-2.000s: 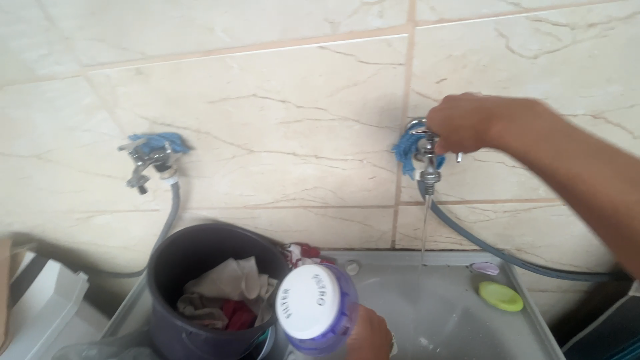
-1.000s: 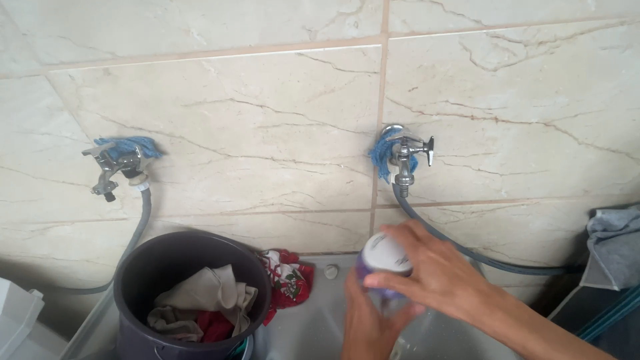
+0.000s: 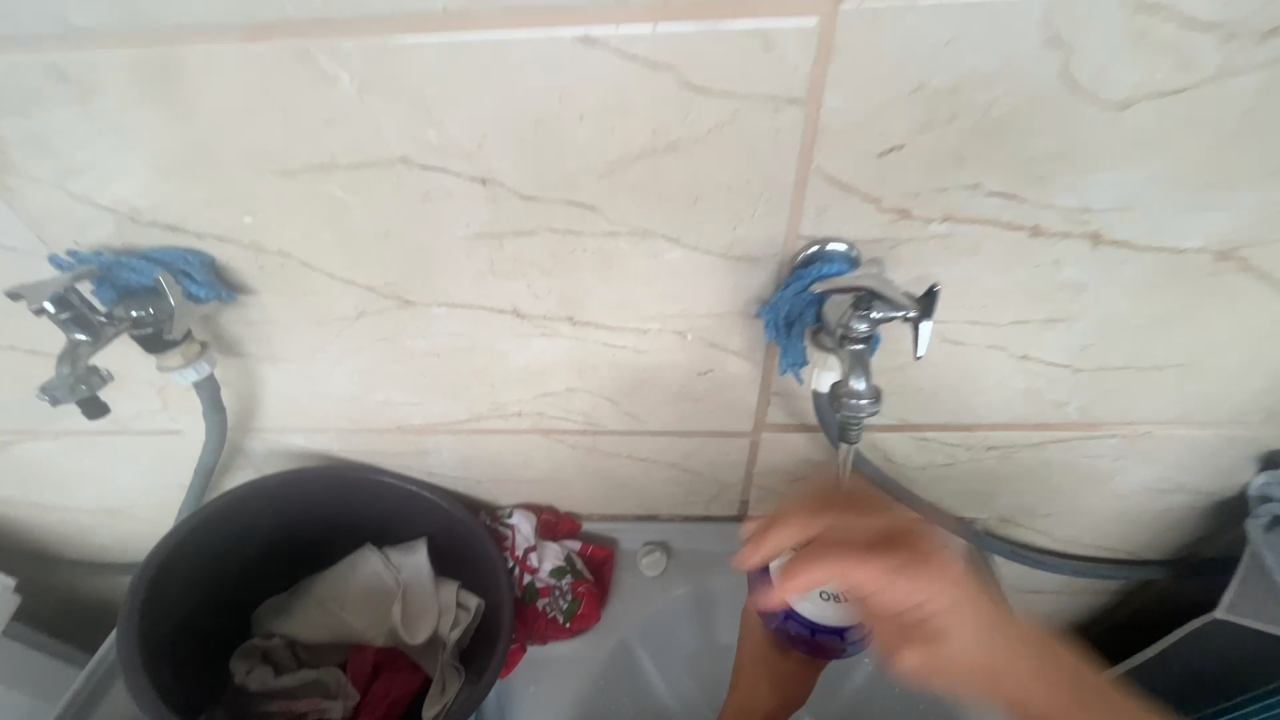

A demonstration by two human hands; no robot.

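Below the right chrome faucet (image 3: 855, 340), a purple container (image 3: 818, 638) with a white lid (image 3: 825, 603) is between my hands over the grey sink (image 3: 655, 640). My left hand (image 3: 768, 665) holds the container from beneath, mostly hidden by it. Blurred by motion, my right hand (image 3: 870, 570) lies over the lid, with its fingers around the lid's edge. A thin stream of water (image 3: 846, 462) runs from the faucet down behind my right hand. Where the water lands is hidden.
A dark bucket (image 3: 318, 490) with cloths (image 3: 350, 600) inside stands at the left. Beside it lies a red floral cloth (image 3: 560, 580) near a white plug (image 3: 652, 558). Another faucet (image 3: 130, 315) with a grey hose (image 3: 212, 430) is on the tiled wall; a second hose (image 3: 1060, 565) runs right.
My right hand has left the faucet handle, where it was two seconds ago, and come down onto the container's lid. The container has moved right, below the faucet.
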